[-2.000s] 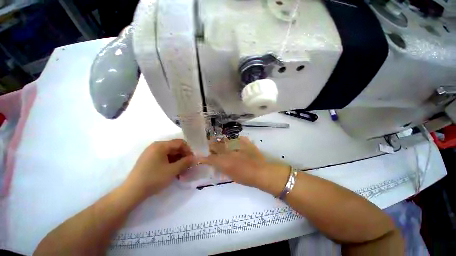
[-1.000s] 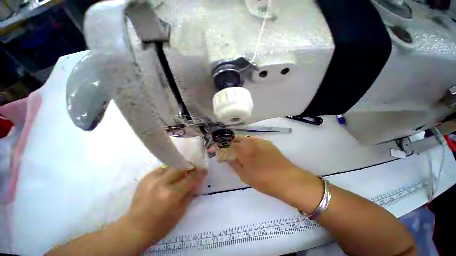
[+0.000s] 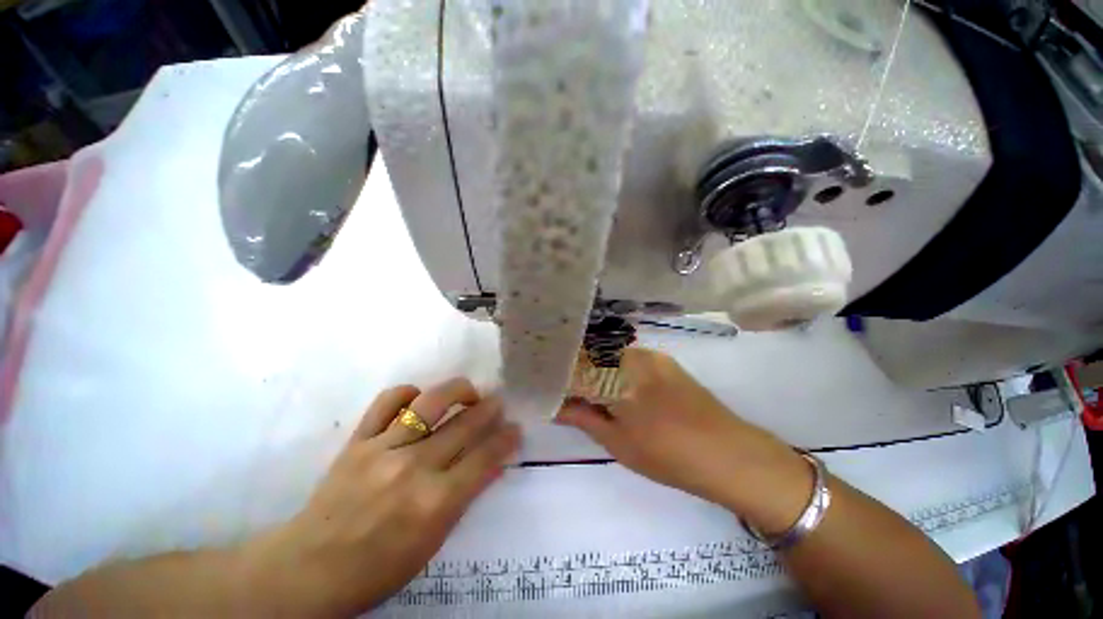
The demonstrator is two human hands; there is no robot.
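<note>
My left hand (image 3: 417, 484), with a gold ring, lies on the white table left of the presser foot area. Its fingers are bent and close together, tips by the lower end of the long white guard bar (image 3: 556, 218). Any sheer fabric under them is too faint to tell from the table. My right hand (image 3: 659, 417) is right of the bar, its fingers by the tan striped block (image 3: 596, 381); its fingertips are partly hidden. The guard bar hides the needle and most of the foot. What either hand grips is hidden.
The white machine head (image 3: 677, 73) with its ribbed tension dial (image 3: 780, 276) fills the upper middle. A grey lamp head (image 3: 296, 169) hangs at left. A slim metal rod (image 3: 689, 327) lies behind the foot. Pink-edged fabric (image 3: 55, 278) lies at far left. A ruler scale (image 3: 605, 571) runs along the front.
The view has shifted closer to the head, and the guard bar now stands upright in view. My left hand's fingers lie flatter than in their earlier pinch. My right hand stays by the tan block.
</note>
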